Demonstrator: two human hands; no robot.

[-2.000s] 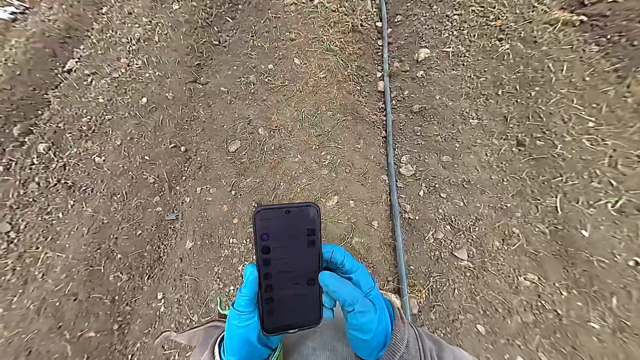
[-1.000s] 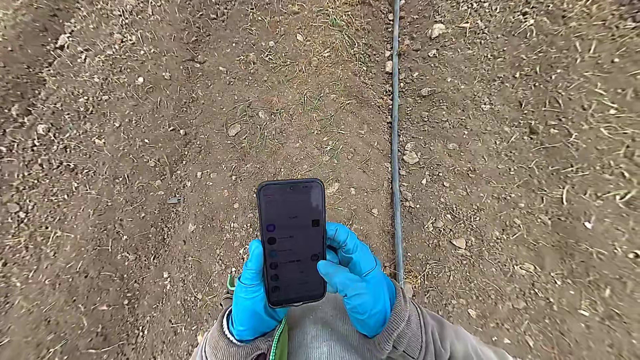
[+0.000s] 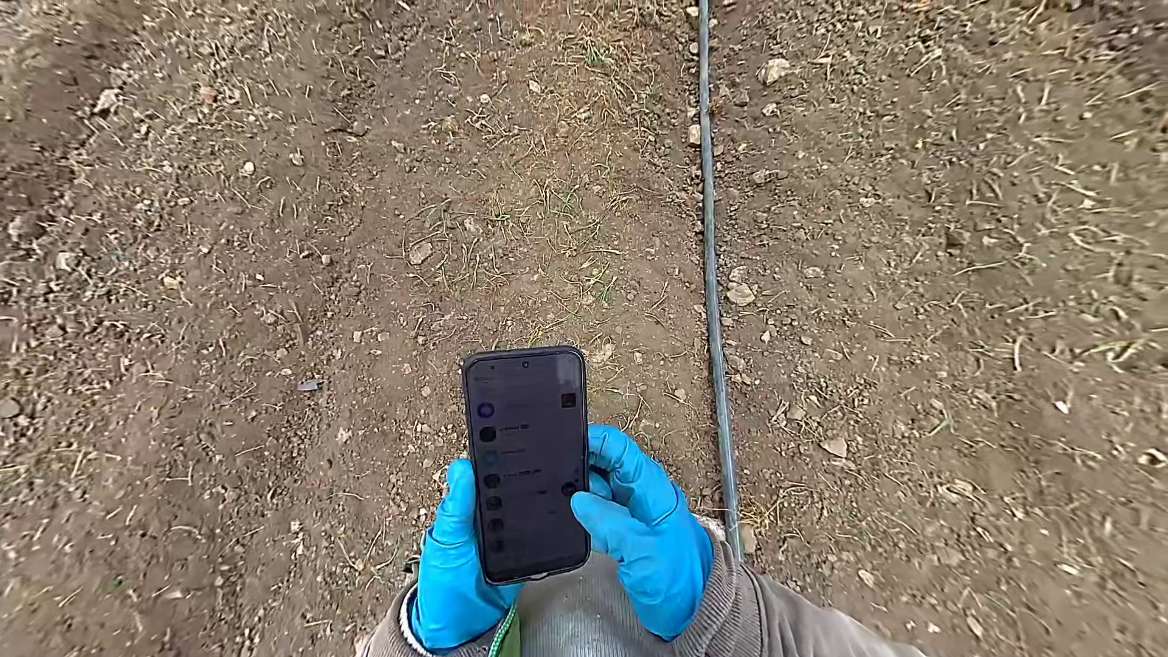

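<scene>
A dark smartphone (image 3: pixel 529 465) with a dim list on its screen is held upright at the bottom centre. My left hand (image 3: pixel 461 566), in a blue glove, grips it from the left side and from below; most of those fingers are hidden behind the phone. My right hand (image 3: pixel 643 534), gloved the same way, is at the phone's right edge, its thumb tip over the lower right of the screen and its bent fingers beside the case. Whether the right fingers also bear the phone's weight cannot be told.
A thin grey hose (image 3: pixel 712 246) runs lengthwise over the soil, right of the phone. Small stones (image 3: pixel 774 70), dry stalks and sparse grass lie on the brown ground. A small dark fragment (image 3: pixel 310 385) lies to the left. Below the hands is grey clothing (image 3: pixel 584 611).
The phone and both hands sit slightly higher in view than two seconds ago. The screen's list has shifted since then. My right thumb has come to the phone's lower right edge.
</scene>
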